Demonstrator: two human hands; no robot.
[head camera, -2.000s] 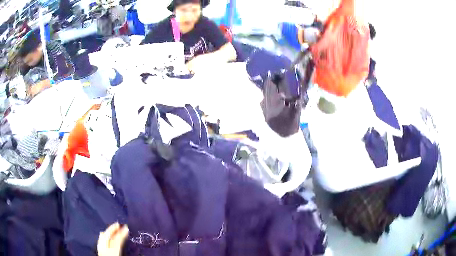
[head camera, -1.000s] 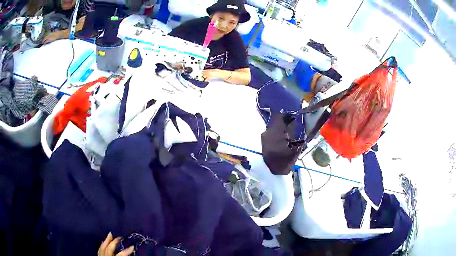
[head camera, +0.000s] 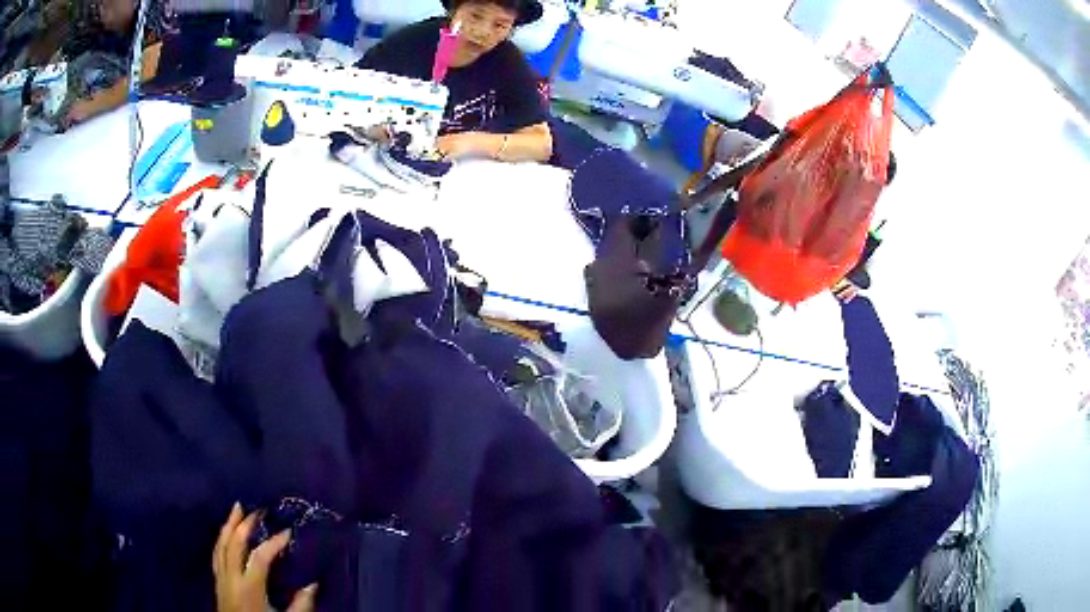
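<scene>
A big heap of navy garment pieces (head camera: 406, 430) fills the lower middle, draped over a white bin, with pale thread edges near the bottom. My left hand (head camera: 253, 562) is at the bottom edge, left of centre, partly cut off. Its fingers are spread and bent against the navy cloth beside a pale-edged fold; whether they grip it I cannot tell. My right hand is not in view.
A person in a black hat and shirt sits behind a white sewing machine (head camera: 347, 102). A red plastic bag (head camera: 813, 197) hangs at the right, above a white trough (head camera: 765, 484) with navy pieces. Orange cloth (head camera: 149, 257) lies at the left.
The view has shifted, and the hanging bag now sits further left than a second ago. My left hand shows more, with its fingers more spread. The navy heap keeps much the same shape.
</scene>
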